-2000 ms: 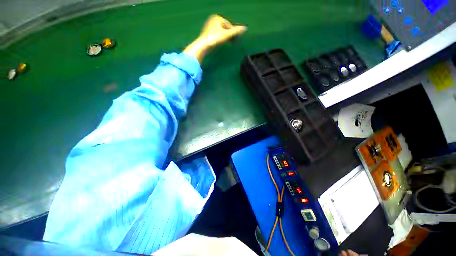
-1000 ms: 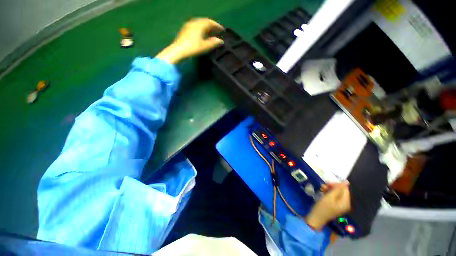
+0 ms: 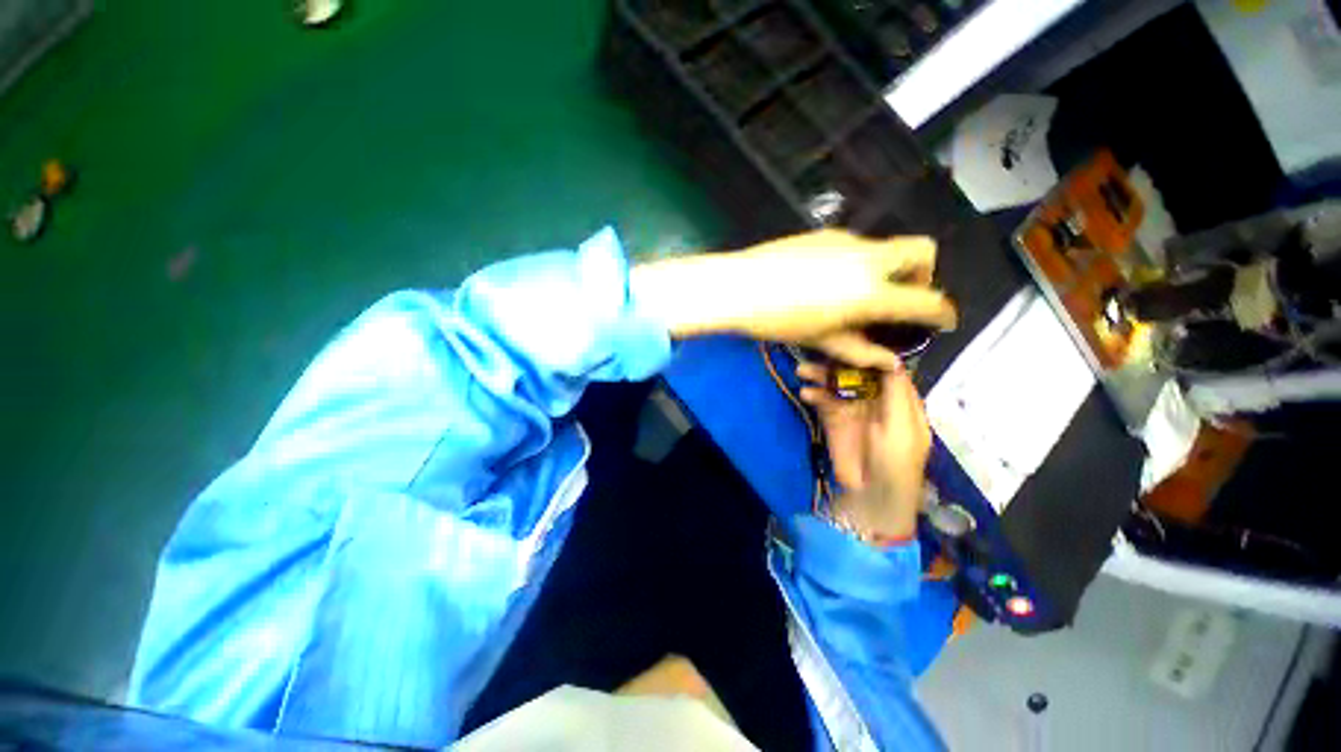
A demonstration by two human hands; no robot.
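Note:
My left hand (image 3: 824, 294) reaches in from the left over the blue-fronted control box. A dark round unit (image 3: 915, 347) with a bright rim shows between its thumb and fingertips. My right hand (image 3: 878, 448) is just below it, palm up, with a yellow-gold piece (image 3: 853, 382) of the unit at its fingers. The two hands meet at the unit. The fingers hide most of it, and its face is not clear.
The long black tray (image 3: 743, 96) lies beyond my left hand on the green belt (image 3: 485, 162). Orange fixture blocks (image 3: 1081, 221) and the machine head (image 3: 1250, 301) are at the right. White paper (image 3: 1015, 397) lies on the black top.
My left hand has left the tray's far end and come over the control box. My right hand has moved up from near the knobs and buttons to meet it. The view has shifted.

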